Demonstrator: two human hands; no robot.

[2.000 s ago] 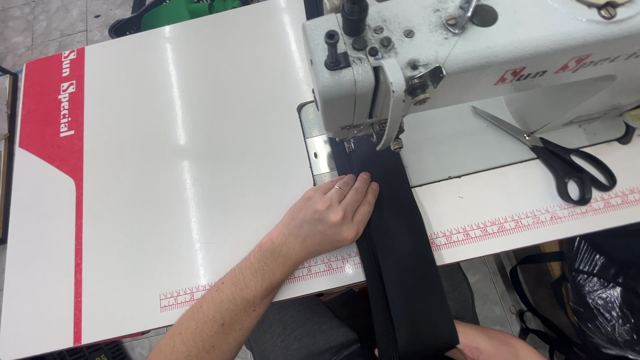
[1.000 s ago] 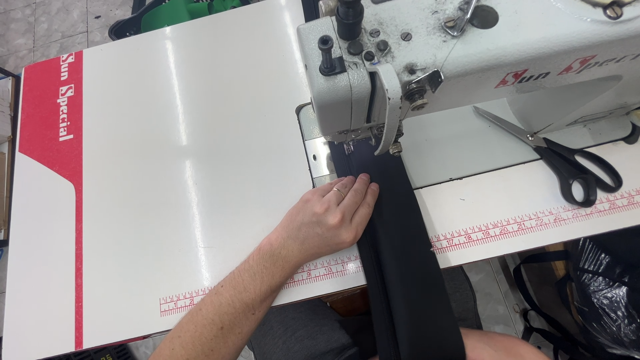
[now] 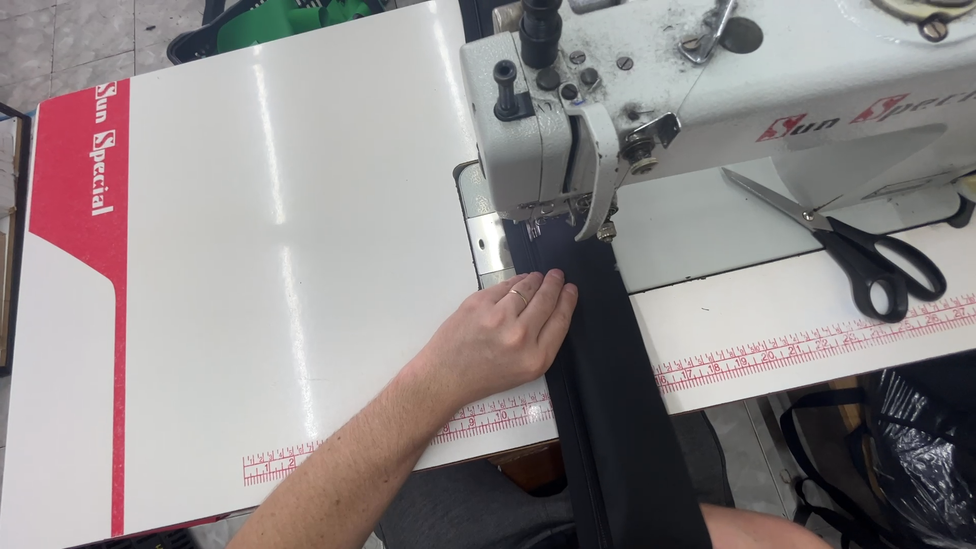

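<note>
A long strip of black fabric (image 3: 610, 396) runs under the presser foot (image 3: 535, 229) of a white industrial sewing machine (image 3: 518, 137) and hangs over the table's front edge. My left hand (image 3: 518, 328), a ring on one finger, lies flat on the strip's left part just in front of the foot, fingers together. Of my right side only the forearm or wrist (image 3: 755, 528) shows at the bottom edge, beside the hanging fabric; the hand itself is hidden or out of view.
Black-handled scissors (image 3: 877, 267) lie partly on the machine bed at the right. A printed ruler (image 3: 770, 354) runs along the white table's (image 3: 198, 305) front edge. A black basket with green material (image 3: 267, 23) stands behind the table. A black bag (image 3: 915, 442) is below right.
The right hand, partly visible at the fabric's lower end two seconds ago, has dropped mostly out of view behind the fabric. The left hand stays in the same place on the strip.
</note>
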